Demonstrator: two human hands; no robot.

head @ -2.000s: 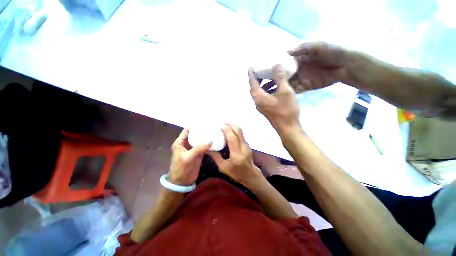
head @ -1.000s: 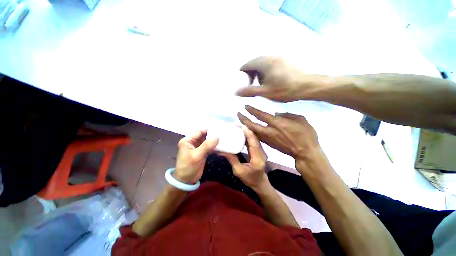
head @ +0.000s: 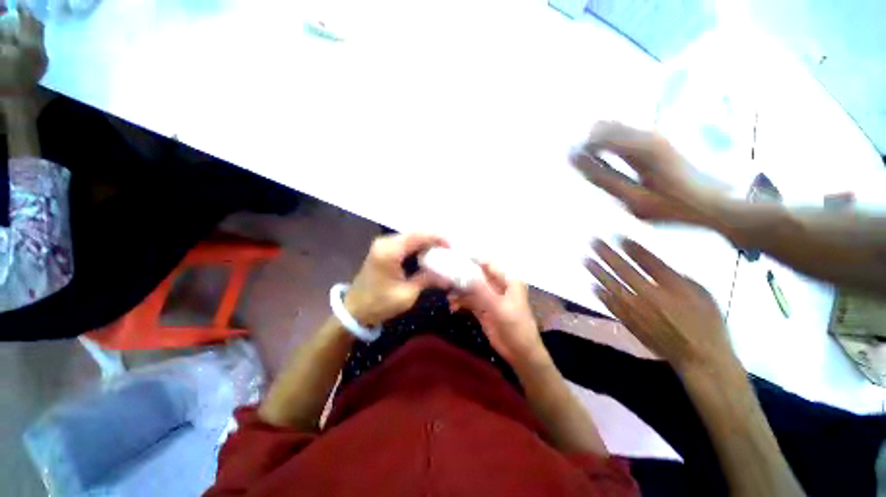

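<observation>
A small white rounded charging case (head: 453,266) is held between my two hands, in front of my body near the table's front edge. My left hand (head: 389,281), with a white bangle on the wrist, grips its left side. My right hand (head: 500,309) holds its right and lower side. My fingers cover part of the case, and it is too bright and blurred to tell if its lid is open.
Another person's two hands (head: 656,184) are over the white table (head: 437,126) at right, near a yellow-green stick (head: 777,294) and a carton (head: 860,315). An orange stool (head: 180,296) and plastic bag (head: 146,417) are at lower left. Another person sits at far left.
The case has been turned between my hands and looks narrower. The neighbour's hands have moved right, away from mine. The view has shifted, and a person's arm now shows at far left.
</observation>
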